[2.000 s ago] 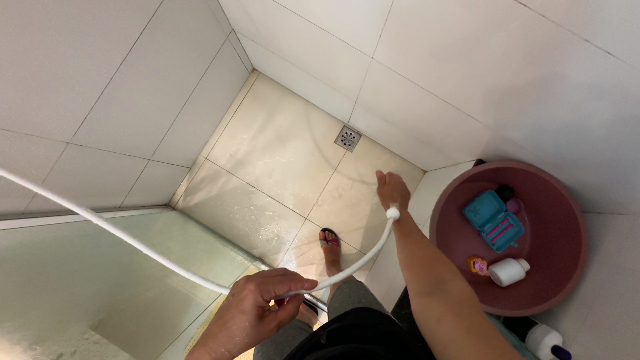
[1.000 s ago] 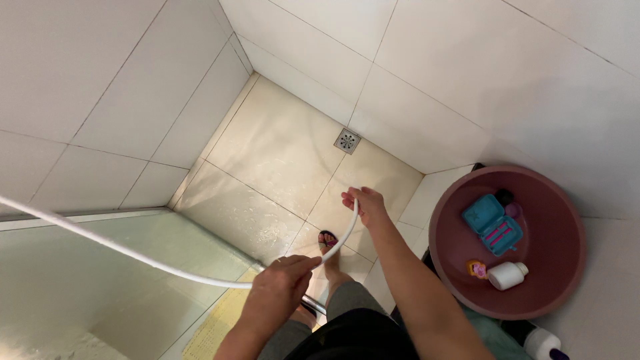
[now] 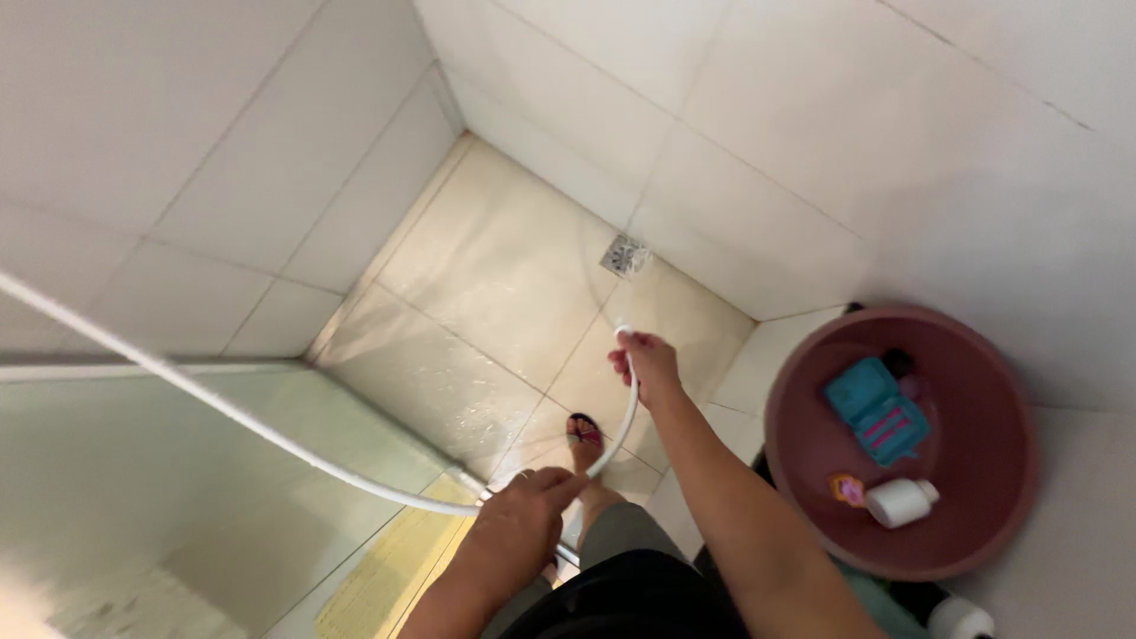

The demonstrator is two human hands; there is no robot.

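Observation:
A white shower hose [image 3: 293, 448] runs from the left edge, through my left hand [image 3: 525, 513], and curves up to my right hand [image 3: 648, 364]. My left hand is closed around the hose's middle stretch, low in the view. The fingers of my right hand hold the hose close to its white end fitting [image 3: 625, 330]. Water sprays from that end toward the square metal floor drain [image 3: 625, 256], beside the wall. Wet patches shine on the beige floor tiles [image 3: 479, 373].
A reddish-brown plastic tub [image 3: 1021, 444] at the right holds a teal case [image 3: 887, 426], a white bottle [image 3: 898, 502] and small items. A glass panel [image 3: 222, 479] stands lower left, near a yellow mat [image 3: 382, 577]. My sandalled foot [image 3: 584, 435] is below the drain.
The hose end, hanging by my right wrist two seconds ago, is now held in my right fingers and points toward the drain. Water now splashes there. My left hand remains on the hose.

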